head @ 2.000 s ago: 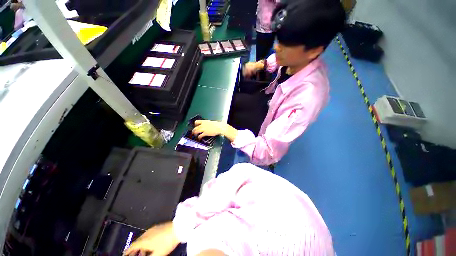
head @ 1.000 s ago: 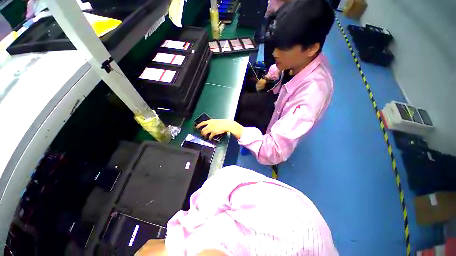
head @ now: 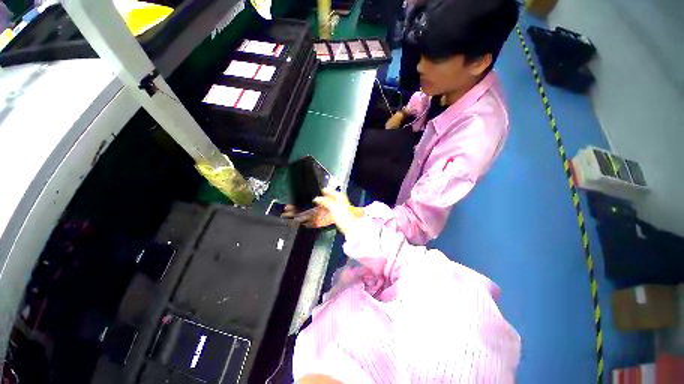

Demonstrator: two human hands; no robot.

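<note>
My right arm reaches across to the neighbouring worker's place, and my right hand (head: 315,217) is at the lower end of a dark phone (head: 305,182). The phone is raised and tilted above the green bench. The neighbour's hand and sleeve overlap mine there, so whose fingers hold the phone cannot be told. Another phone (head: 276,208) shows partly beside the hands. A phone with a lit white line (head: 198,351) lies in the near slot of the black foam tray (head: 236,262). My left hand is not in view.
A person in pink (head: 457,142) sits close at the right. Stacked black trays (head: 281,112) with white-screened phones stand behind the bench (head: 330,120). A pale post (head: 154,94) with yellow wrapping slants across the left. Dark phones (head: 156,260) lie at the left.
My right hand has left the near tray slot and moved up and right to the neighbour's place, uncovering the lit phone. The dark phone there is now raised and tilted.
</note>
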